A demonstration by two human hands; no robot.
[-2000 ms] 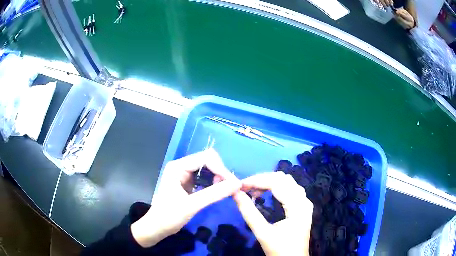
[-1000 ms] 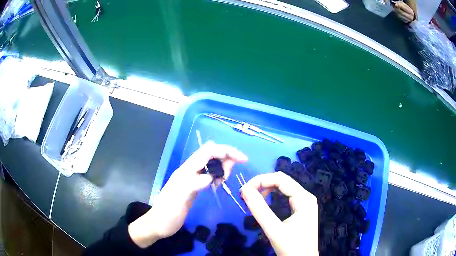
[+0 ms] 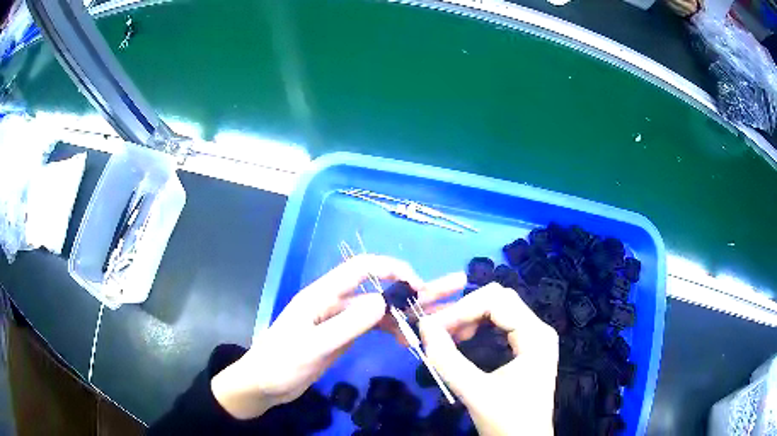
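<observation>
My left hand (image 3: 319,328) holds a small black housing (image 3: 400,295) between its fingers over the blue tray (image 3: 290,230). Pale thin leads (image 3: 415,341) run past the housing, sticking out up-left and down-right. My right hand (image 3: 494,349) pinches the ends of thin leads at the housing's right side; its fingertips hide how they meet the housing. More white leads (image 3: 409,210) lie in the tray's upper part. A heap of black housings (image 3: 562,298) fills the tray's right side, with more near its front.
A green belt (image 3: 383,94) with metal rails runs behind the tray. A metal upright (image 3: 94,77) and a clear bin (image 3: 128,226) with slim pieces are at left, beside a white packet (image 3: 55,200). Clear plastic (image 3: 733,72) and part of another person's hand (image 3: 683,7) are at upper right.
My right hand, with the thin leads, has come up against the housing in my left hand. The housing has moved slightly right. A dark assembly on the belt has moved left.
</observation>
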